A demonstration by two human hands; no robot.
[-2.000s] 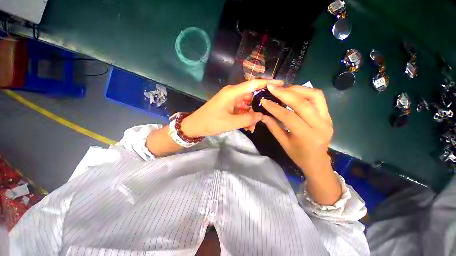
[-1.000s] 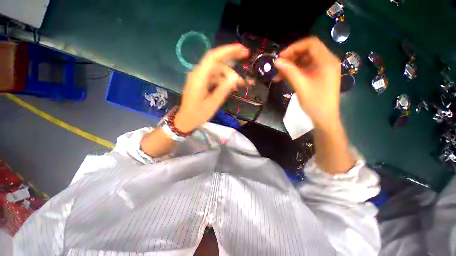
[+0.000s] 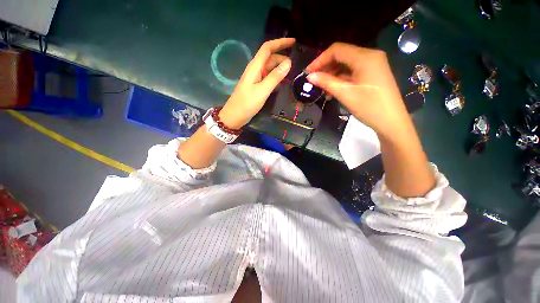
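Note:
A dark round device (image 3: 307,92) with a bright white glint lies on or just above the black fixture plate (image 3: 294,118). Thin red laser lines cross the plate. My right hand (image 3: 349,77) has its thumb and fingertips at the device's upper edge. My left hand (image 3: 260,83) is just left of the plate, fingers loosely curled and apart, with nothing seen in it. The device's upper edge is partly hidden by my right fingertips.
A white square sheet (image 3: 357,144) lies right of the plate. Two-part open units (image 3: 454,102) are spread farther right, beside piled small parts (image 3: 527,139). A green ring (image 3: 219,61) lies to the left. A blue bin (image 3: 155,112) is below the bench edge.
The dark device, earlier held between both hands, moved forward to the plate. My left hand moved away from it to the left. The white sheet came into view as my right hand shifted.

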